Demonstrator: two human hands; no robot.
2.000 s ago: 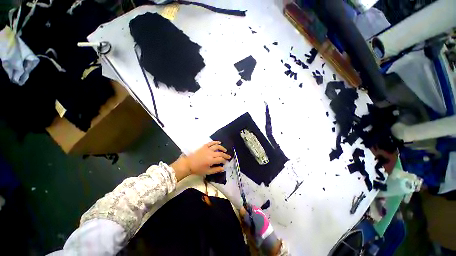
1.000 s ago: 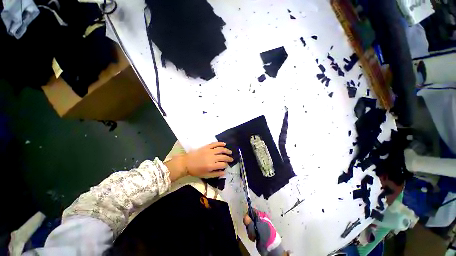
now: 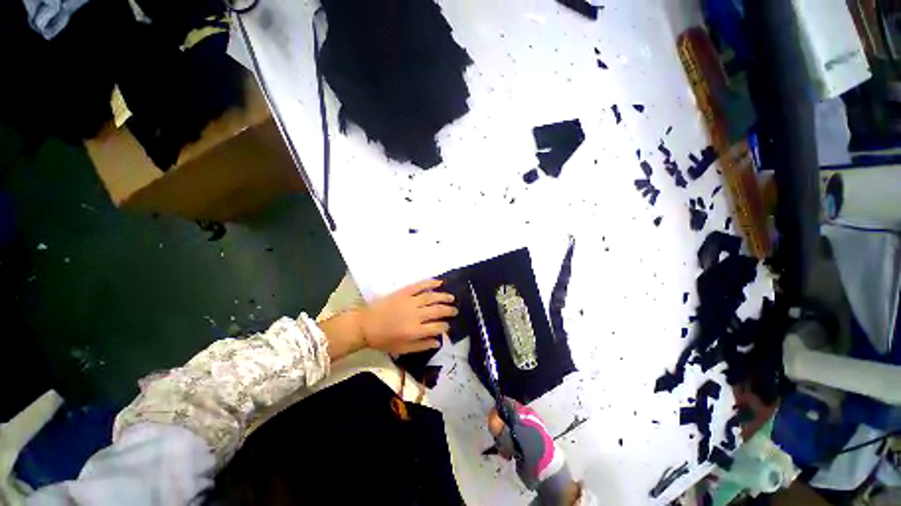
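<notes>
A black fabric piece (image 3: pixel 546 336) lies flat on the white table in front of me. A pale oblong weight (image 3: pixel 517 327) rests on it. My bare left hand (image 3: pixel 410 316) lies flat with spread fingers on the piece's left edge. My gloved right hand (image 3: pixel 526 443), in pink and grey, holds the shears (image 3: pixel 484 331) at the near side. Their long blades point away from me over the fabric, left of the weight. The handles are mostly hidden in the hand.
A large black fabric pile (image 3: pixel 390 74) lies at the far left, with a narrow strip (image 3: pixel 323 128) beside it. A curved offcut (image 3: pixel 563 287) lies right of the piece. More offcuts (image 3: pixel 721 296) are heaped at right. A cardboard box (image 3: pixel 212 168) stands left of the table.
The view has shifted, so the table things sit differently in the picture. The blades have moved further up along the fabric. The left hand stays on the piece's left side.
</notes>
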